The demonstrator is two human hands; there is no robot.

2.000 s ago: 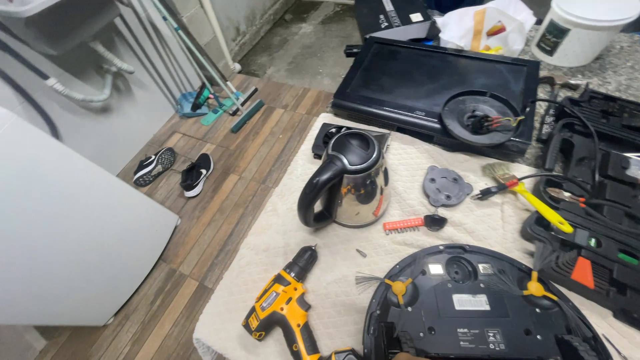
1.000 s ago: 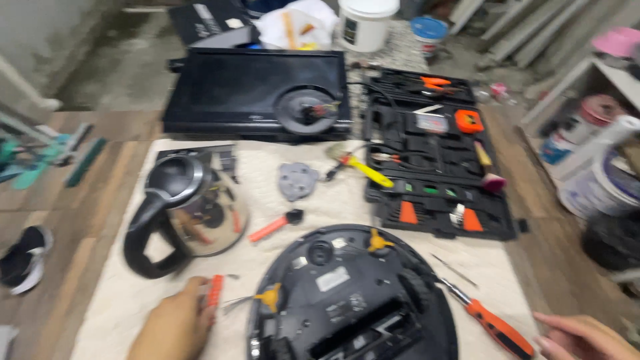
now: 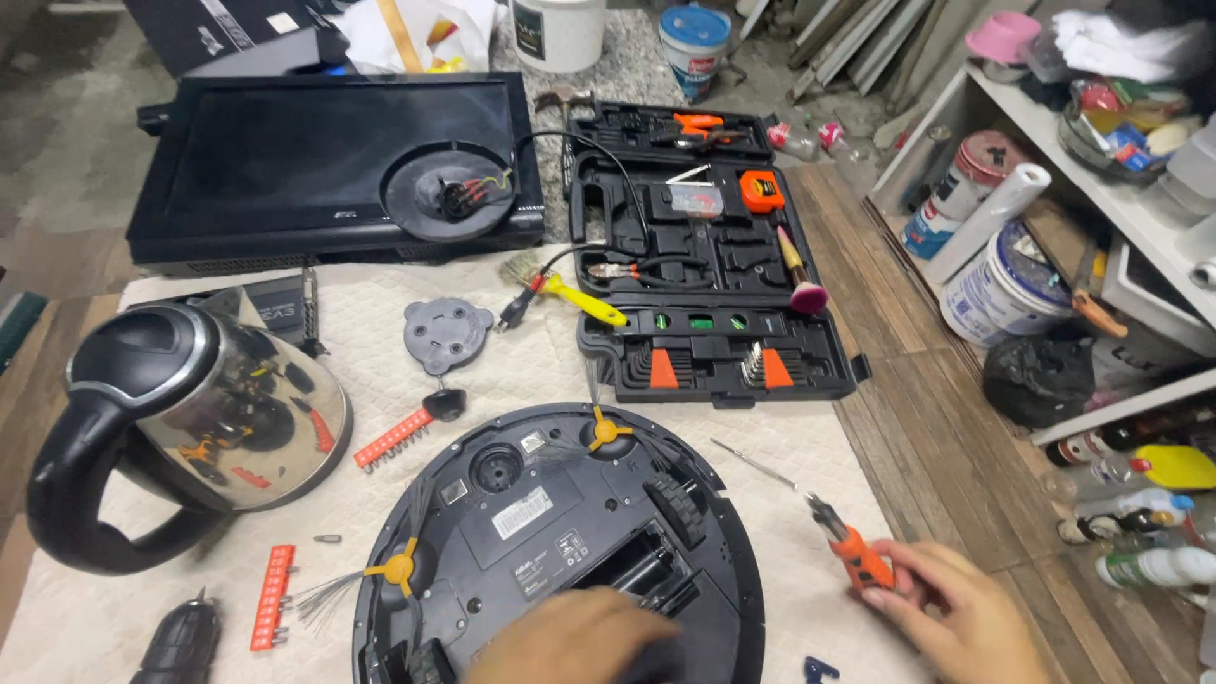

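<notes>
An upturned robot vacuum (image 3: 541, 532) with yellow side brushes lies on a quilted cream cloth. My left hand (image 3: 575, 636), blurred, is over its lower middle; whether it touches or holds anything is hidden. At the right, my right hand (image 3: 950, 603) grips a screwdriver's orange handle (image 3: 863, 562), its tip pointing up and left. A thin metal shaft (image 3: 755, 464) lies just beyond that tip. Left of the vacuum are an orange bit holder (image 3: 273, 598) and a loose bit (image 3: 327, 539). A second bit holder (image 3: 394, 439) lies beside a round grey plastic plate (image 3: 446, 332).
A steel kettle (image 3: 256, 418) stands at the left, above a drill's black chuck (image 3: 180, 636). The open black tool case (image 3: 703, 256) lies behind the vacuum. A flat black screen (image 3: 332, 161) carries the round kettle base (image 3: 451, 195). A shelf (image 3: 1073, 123) with containers stands at the right.
My left hand has moved from the orange bit holder to over the vacuum. My right hand has taken hold of the screwdriver, which lay on the cloth one second ago.
</notes>
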